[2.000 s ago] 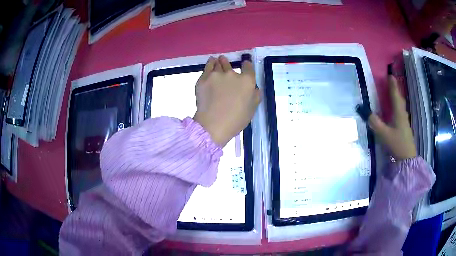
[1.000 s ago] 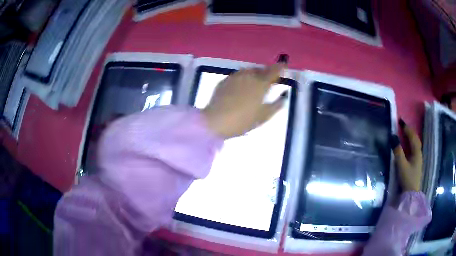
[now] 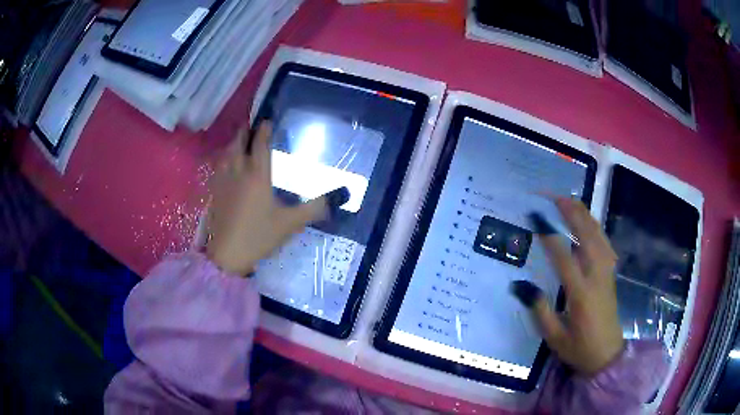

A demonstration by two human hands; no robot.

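The left tablet (image 3: 369, 219) lies on a white backing, its screen grey with a bright white box and a small label lower right. My left hand (image 3: 255, 198) is over its left side, holding nothing, thumb over the white box. The middle tablet (image 3: 438, 284) shows a pale menu list with a small dark pop-up (image 3: 503, 241). My right hand (image 3: 580, 284) is over its right side with fingers apart and black caps on two fingertips, beside the pop-up. The right tablet (image 3: 649, 235) is dark and partly hidden by my right hand.
Stacked tablets (image 3: 162, 40) lean at the upper left, with another tablet (image 3: 69, 101) beside them. Two dark tablets (image 3: 539, 28) lie at the back of the pink-red bench (image 3: 122, 186). More layered edges (image 3: 718, 357) show at the lower right.
The view has turned and shifted left. My left hand has moved from the middle tablet to the left one. My right hand has moved in over the middle tablet, which now shows a menu and pop-up.
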